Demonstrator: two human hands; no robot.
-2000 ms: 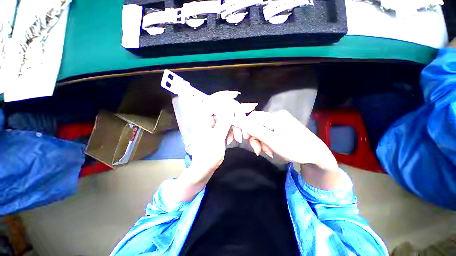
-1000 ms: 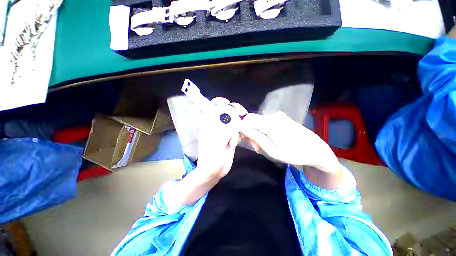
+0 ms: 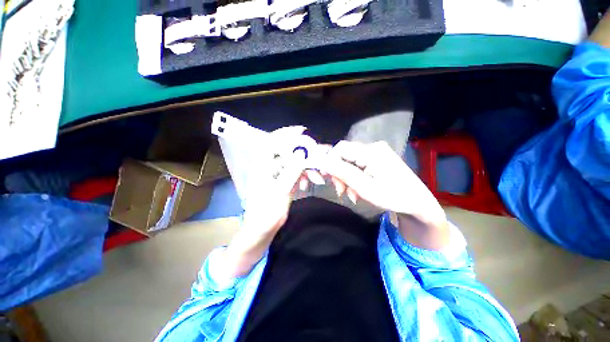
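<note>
My left hand (image 3: 271, 180) is closed around a small round watch head (image 3: 300, 153), which shows as a dark ring between the fingers. A white buckle-side strap (image 3: 234, 125) sticks out up and left from my left hand, with its square-holed buckle end free. My right hand (image 3: 374, 179) touches my left at the watch head, its fingertips pinched there. Overexposure hides what the right fingertips grip. Both hands are above the lap, below the bench edge.
A black foam watch tray (image 3: 287, 50) with partly strapped watches lies on the green bench (image 3: 100, 80). Paper with a strap pile (image 3: 33, 87) lies far left, more paper at upper right. A cardboard box (image 3: 144, 197) and red stool (image 3: 458, 174) are below. Blue sleeves show at both sides.
The dark face of the watch head, seen facing up a second ago, now shows only as a ring. The buckle end has swung left. The tray has shifted left in view.
</note>
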